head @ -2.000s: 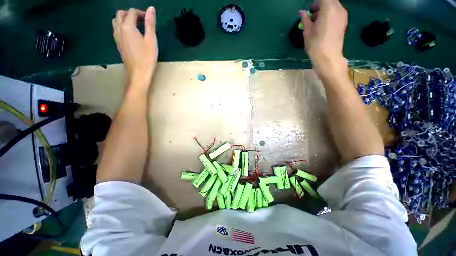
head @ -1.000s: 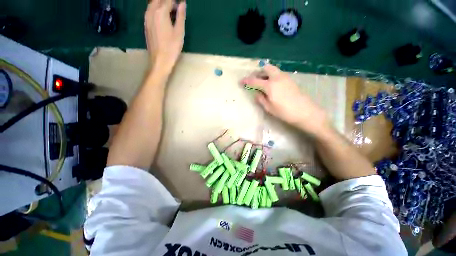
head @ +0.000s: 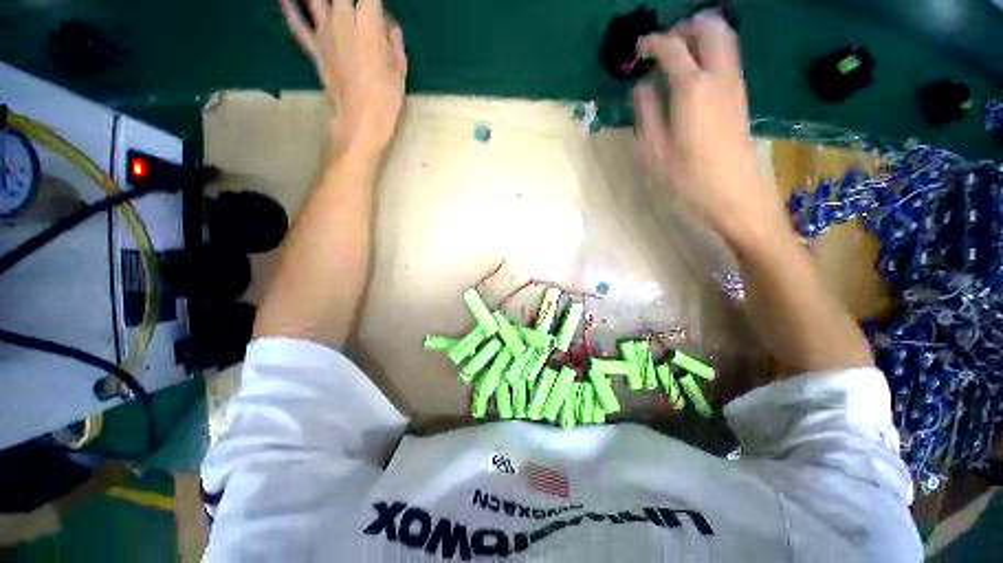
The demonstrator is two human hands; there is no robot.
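My left hand point(head: 357, 55) is over the green belt at the upper left, its fingers partly cut off by the top edge; what it holds, if anything, cannot be told. My right hand point(head: 698, 121) is blurred at the belt's near edge, its fingertips beside a black round housing point(head: 627, 42). A hint of red shows between housing and fingers. Whether the hand grips anything is unclear. Green battery cells point(head: 528, 363) with thin red wires lie in a loose pile near my body.
More black housings point(head: 841, 73) sit on the green belt point(head: 495, 50), one with a green cell showing. A tangled heap of blue wired boards point(head: 946, 264) lies at right. A white box point(head: 83, 264) with gauge and hoses stands at left, beside black round parts point(head: 248, 223).
My right hand has moved from the belt to the cardboard with a green piece, then back up to the belt beside a housing. The belt items have shifted right in view.
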